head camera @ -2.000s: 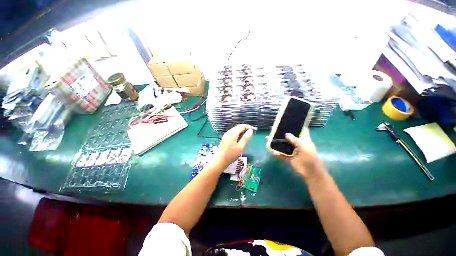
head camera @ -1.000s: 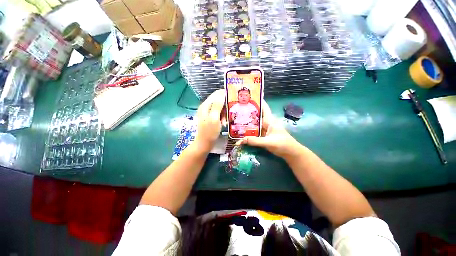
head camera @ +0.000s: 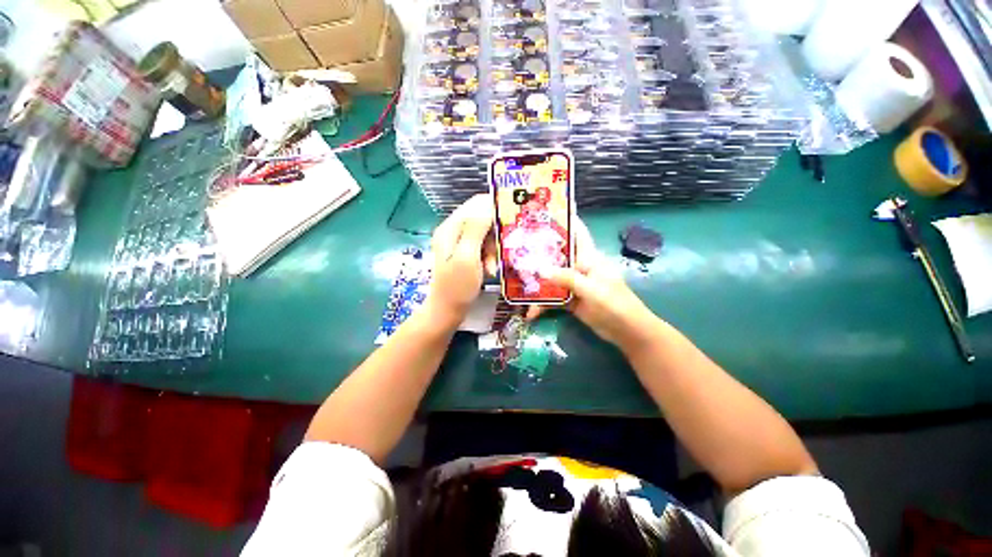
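Note:
A smartphone (head camera: 532, 229) with a pale edge and a lit red and pink screen stands out over the bench in front of me. My left hand (head camera: 462, 261) holds its left edge. My right hand (head camera: 593, 292) holds its lower right side, with the thumb over the lower screen. Below the phone lie a blue board (head camera: 405, 296), partly hidden by my left hand, and a small green board (head camera: 534, 354) with thin coloured wires. A round black module (head camera: 642, 242) lies to the right of the phone.
A tall stack of clear blister trays (head camera: 674, 163) stands behind the phone. At left are a flat blister tray (head camera: 163, 294), a cream pad (head camera: 288, 212) with red leads, and cartons (head camera: 315, 38). At right are a caliper-like tool (head camera: 933, 277), yellow tape (head camera: 930, 161) and a white roll (head camera: 887, 87).
The phone was dark and in my right hand alone; now it is lit, further left, and in both hands. The black module now shows. The screen picture has changed since one second ago.

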